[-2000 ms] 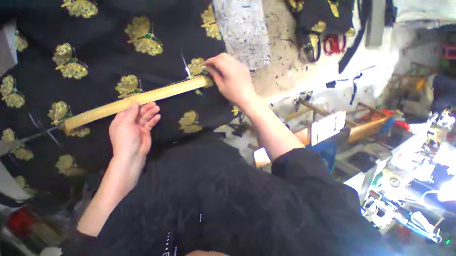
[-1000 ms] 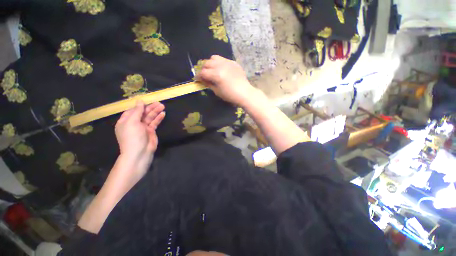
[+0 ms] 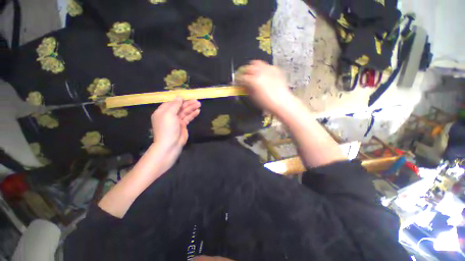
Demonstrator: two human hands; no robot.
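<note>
A yellow ruler (image 3: pixel 145 97) lies nearly level on black cloth with gold butterfly motifs (image 3: pixel 153 61). My left hand (image 3: pixel 172 122) is below the ruler's middle, its thumb and fingertips pressed on the lower edge. My right hand (image 3: pixel 264 84) is blurred at the ruler's right end, with its fingers bent together; whether it pinches chalk is hidden. A pale line runs along the ruler's upper edge near this hand, with a short white tick above. More thin chalk marks (image 3: pixel 85 109) show left of the ruler.
Black and gold offcuts (image 3: pixel 364 43) are heaped at upper right, with red-handled scissors (image 3: pixel 370 77) and a grey bar (image 3: pixel 413 58) beside them. A pale strip (image 3: pixel 293 41) lies right of the cloth. Wooden frames (image 3: pixel 382 163) and bright clutter are below the table at right.
The view has shifted, so cloth, ruler and hands sit further right and the ruler looks more level. My left hand stays at the ruler's middle. My right hand is now blurred at its right end.
</note>
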